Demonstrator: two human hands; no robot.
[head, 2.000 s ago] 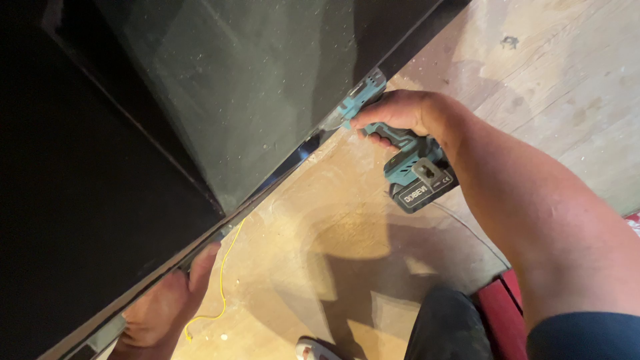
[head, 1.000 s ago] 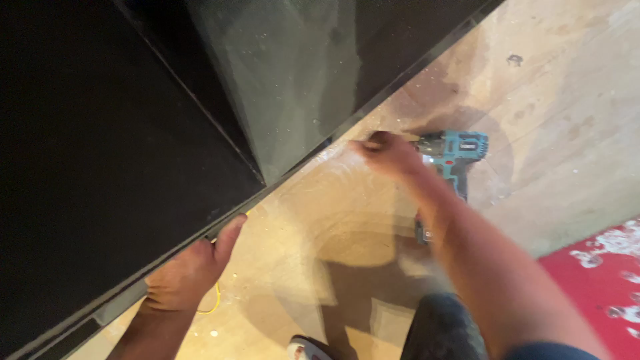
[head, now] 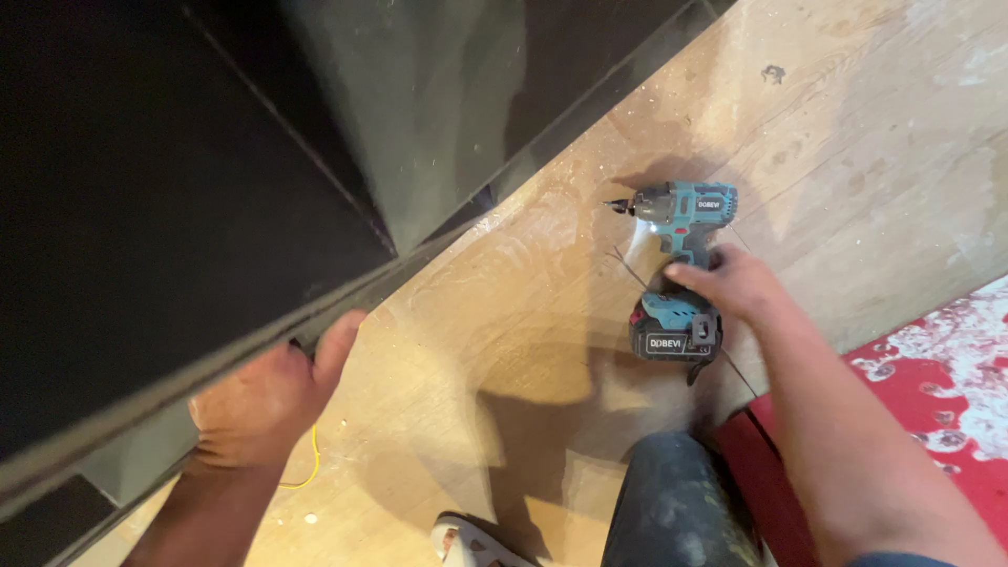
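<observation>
A black panel-sided cabinet or box (head: 197,213) fills the upper left. My left hand (head: 276,386) grips its lower edge, the thumb on the near side and the fingers hidden behind the edge. Right of it, a teal and black Dobevi cordless driver (head: 705,206) lies over the wooden floor, a bit in its chuck pointing left and its lamp lit. My right hand (head: 728,279) is at the driver's handle, just above the battery, with thumb and fingers around it.
The wooden floor (head: 441,378) is dusty. A yellow cord (head: 315,465) lies near my left wrist. Below are a sandalled foot (head: 472,543) and a knee in dark trousers (head: 669,504). A red and white patterned surface (head: 953,394) lies at the right.
Two seconds ago my right hand held the driver at the black edge. One second ago the driver stood apart from that hand, farther right; now the hand is back at its handle.
</observation>
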